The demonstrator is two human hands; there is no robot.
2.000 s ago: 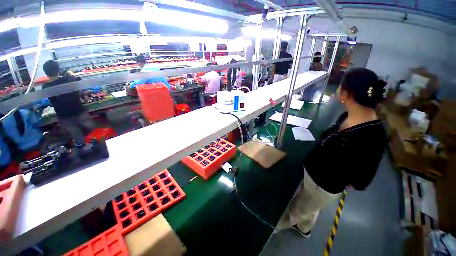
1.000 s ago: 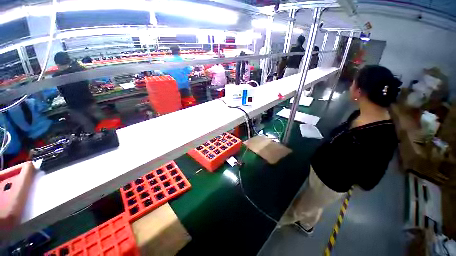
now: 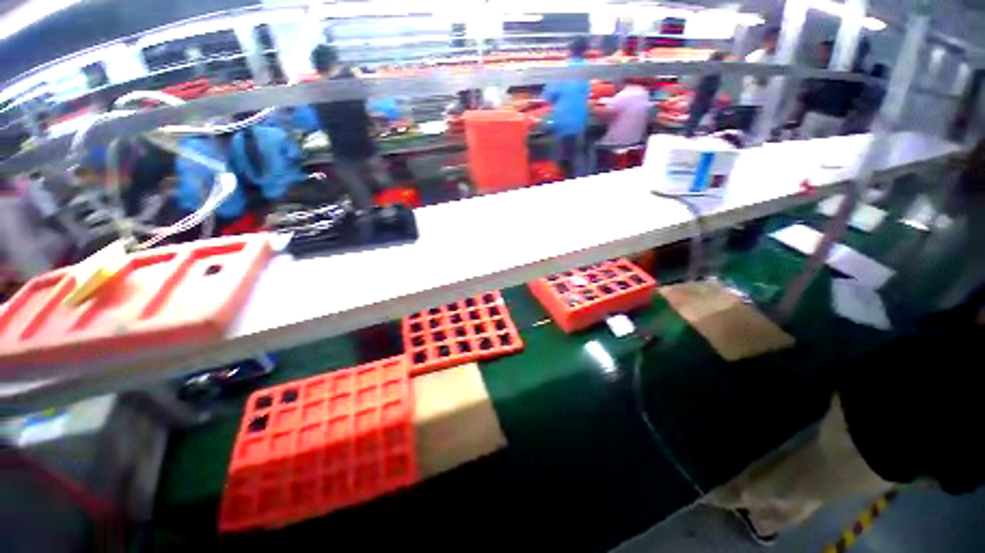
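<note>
Neither of my hands is in the picture. Nearest in front of me, an orange-red compartment tray (image 3: 324, 432) lies on the green bench (image 3: 540, 464), with a few dark units in its upper left pockets. Behind it, a second tray (image 3: 462, 331) holds dark units in most pockets. A third, thicker tray (image 3: 592, 294) stands further right, also holding dark units. A brown cardboard sheet (image 3: 456, 416) lies beside the nearest tray. A long parts tray (image 3: 140, 297) with few pockets and a yellow piece rests on the white raised shelf (image 3: 486, 246) at the left.
A black fixture (image 3: 351, 229) and a white-blue box (image 3: 691, 171) stand on the shelf. Another cardboard sheet (image 3: 726, 320), papers (image 3: 832, 254) and a cable (image 3: 659, 427) lie on the bench. A person in black (image 3: 918, 400) stands at the right edge. More people are beyond the shelf.
The view has turned left, so the bench things appear further right. The nearest tray and long tray show more fully. The person in black is now partly cut off at the right edge.
</note>
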